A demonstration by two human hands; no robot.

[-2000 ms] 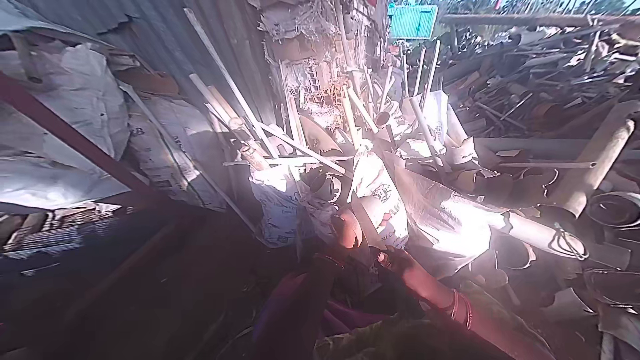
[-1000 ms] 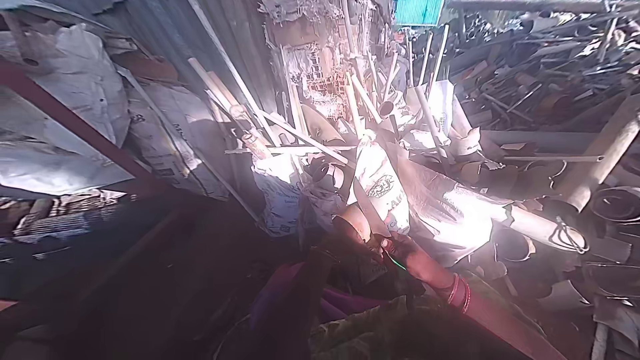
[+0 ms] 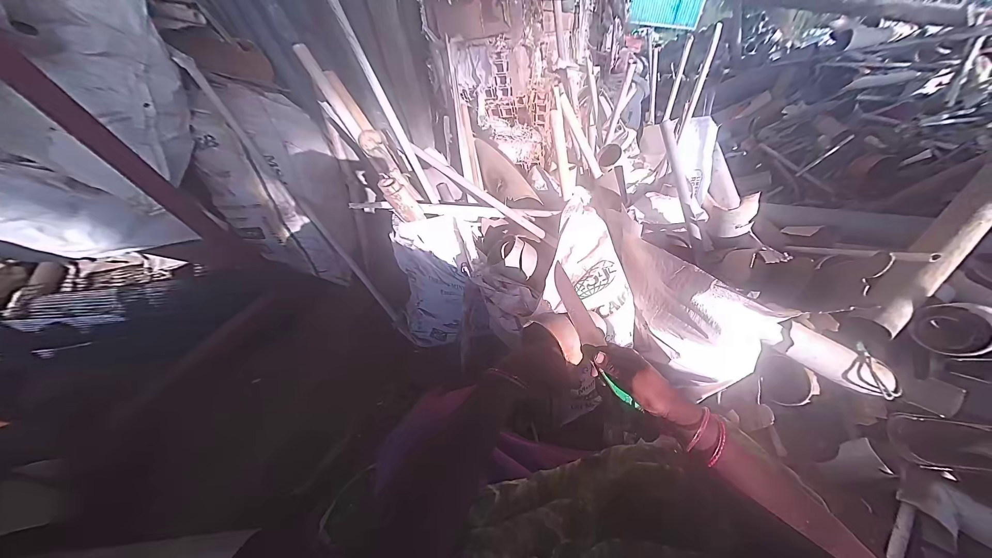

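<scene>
My right hand [image 3: 634,380], with pink bangles at the wrist, is closed around a knife [image 3: 577,306] that seems to have a green handle; its flat blade points up and slightly left. Just left of the blade is a short curved piece of pipe [image 3: 564,333], lit by the sun. My left hand [image 3: 535,356] lies in deep shadow beside this piece, its wrist ringed by a thin bangle. Its fingers are too dark to make out. A white printed sack [image 3: 597,263] stands right behind the blade.
Long thin rods [image 3: 380,97] and pipe offcuts lean against a corrugated sheet wall [image 3: 256,31]. A thick pale pipe [image 3: 837,356] with a wire loop lies to the right. Large pipe scraps [image 3: 953,329] fill the far right. A dark red bar [image 3: 101,147] slants across the left.
The green part by my right hand shows now and did not two seconds ago. The curved piece has turned, and my left hand has sunk into shadow.
</scene>
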